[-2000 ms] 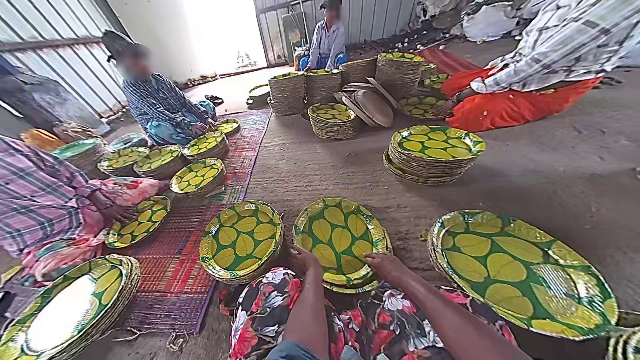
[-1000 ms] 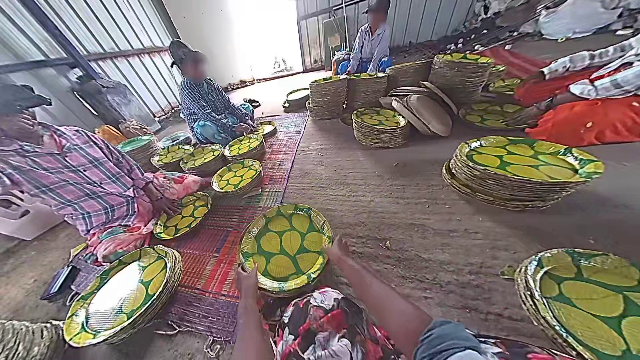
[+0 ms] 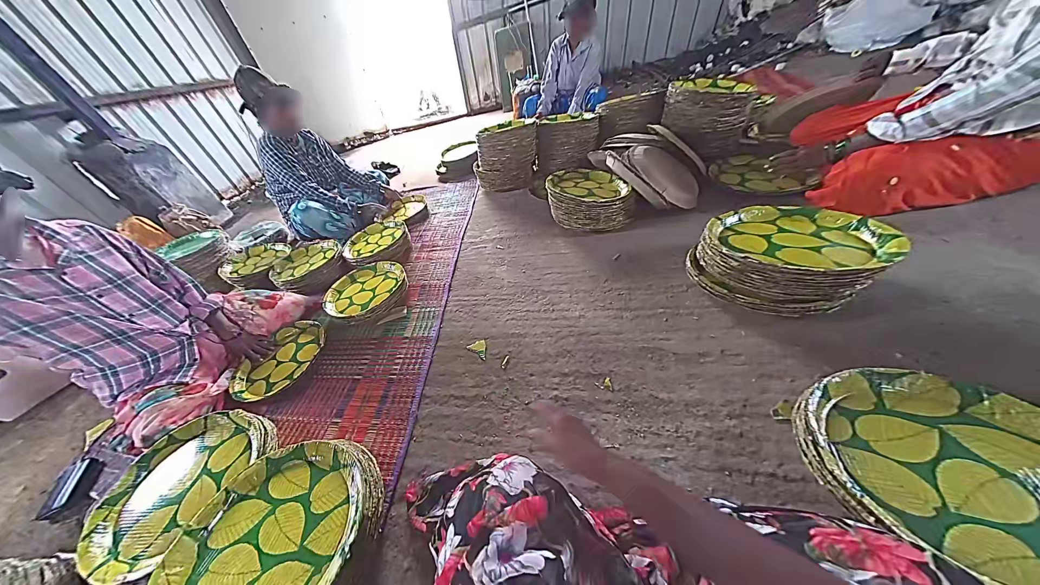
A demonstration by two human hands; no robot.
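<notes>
My right hand (image 3: 565, 435), slightly blurred, is stretched out over the floor by my knee in floral cloth (image 3: 512, 520) and holds nothing. My left hand is out of view. At the lower left, a stack of leaf-patterned green and yellow plates (image 3: 284, 520) stands against another such stack (image 3: 162, 487), whose top plate shines with glare. A large stack of the same plates (image 3: 918, 455) lies at the lower right, beyond my right forearm.
A woven red mat (image 3: 366, 382) runs along the left, where a person in a plaid shirt (image 3: 106, 301) touches a plate (image 3: 280, 361). Another plate stack (image 3: 796, 252) stands right of centre. Small scraps (image 3: 478, 348) lie on the floor. Other people sit farther back among more stacks.
The plate stack that both my hands held in front of me now stands at the lower left beside the glaring stack. My right hand has let go; my left hand has gone out of view.
</notes>
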